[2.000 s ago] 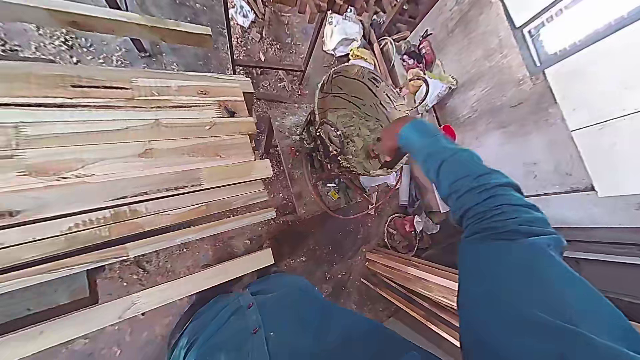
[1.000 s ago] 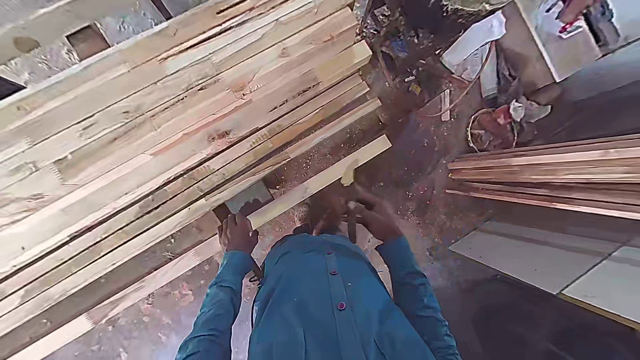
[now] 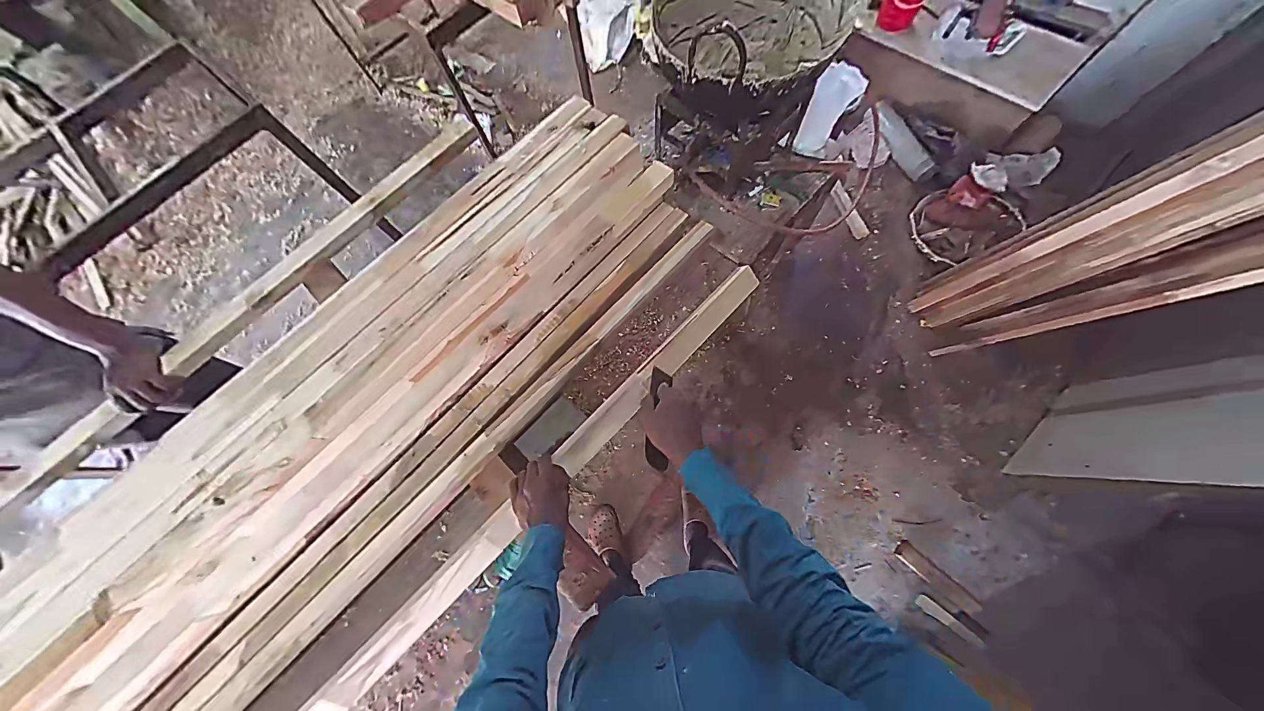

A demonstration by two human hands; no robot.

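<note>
My left hand point(image 3: 541, 494) grips the near wooden strip point(image 3: 681, 341), its fingers over the top edge. My right hand point(image 3: 673, 423) is closed around a dark flat tool point(image 3: 657, 454), whose exact kind I cannot tell, held against the near side of the same strip. The strip lies apart from the other boards, slanting up to the right, across a support block beside my left hand. Next to it lies a broad row of long wooden boards point(image 3: 425, 365), side by side.
Another person's hand point(image 3: 140, 375) rests on a separate wooden strip point(image 3: 326, 247) at the left. A large round basin point(image 3: 755, 39) stands at the top. Stacked planks point(image 3: 1116, 237) lean in from the right. Offcuts point(image 3: 938, 578) lie on the floor, and a small basket point(image 3: 968, 225) holds scraps.
My right hand was reaching toward the basin two seconds ago and is now at the near strip. The view has turned, and the other person's hand has come into view.
</note>
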